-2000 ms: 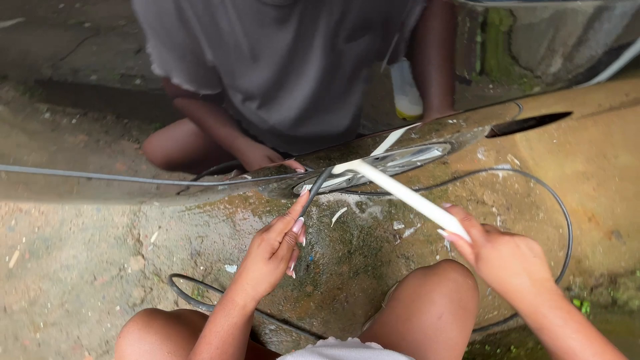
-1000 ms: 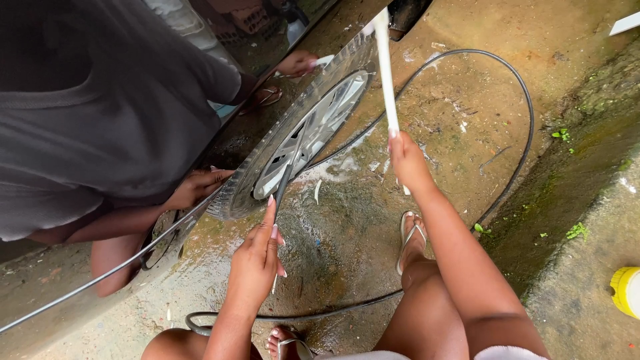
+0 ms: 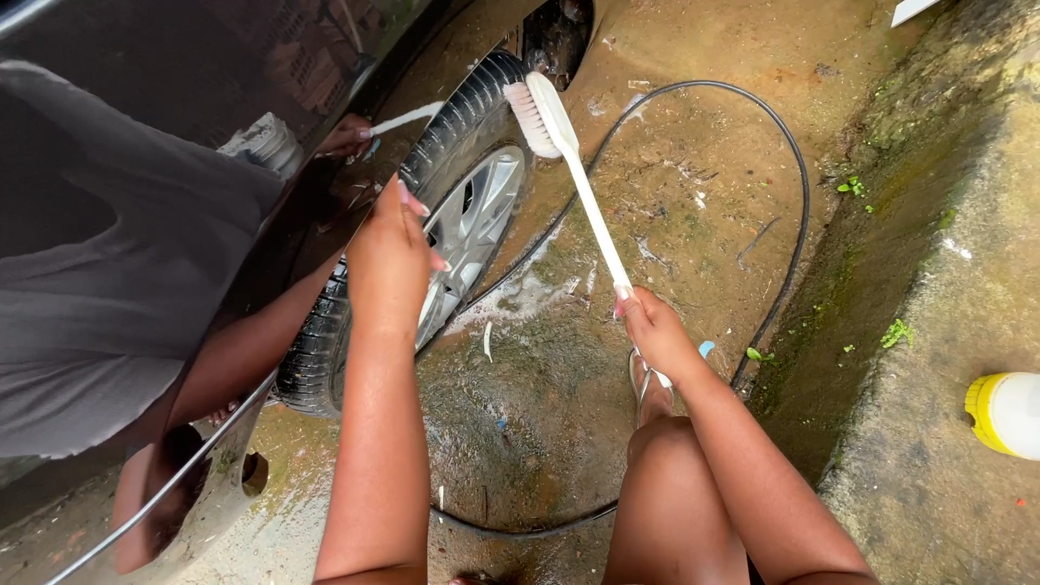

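My right hand (image 3: pixel 654 333) grips the lower handle of a long white scrub brush (image 3: pixel 597 219). Its pale bristles face left, close to the upper side of the car tire (image 3: pixel 455 110). My left hand (image 3: pixel 390 260) is over the tire and the silver alloy wheel rim (image 3: pixel 475 236), its fingers partly hidden; whether it holds anything cannot be seen. A black hose (image 3: pixel 800 162) loops on the wet ground, passing from beside the rim around to the right and back below my arms.
The glossy dark car body (image 3: pixel 268 219) fills the left and reflects a person. A mossy concrete ledge (image 3: pixel 934 268) runs along the right, with a white and yellow container (image 3: pixel 1007 414) on it. My sandaled foot (image 3: pixel 650 390) stands on the wet ground.
The view has shifted toward the wheel. My left hand has moved up over the tire; a second ago it held the black hose by the rim. The brush stays in my right hand.
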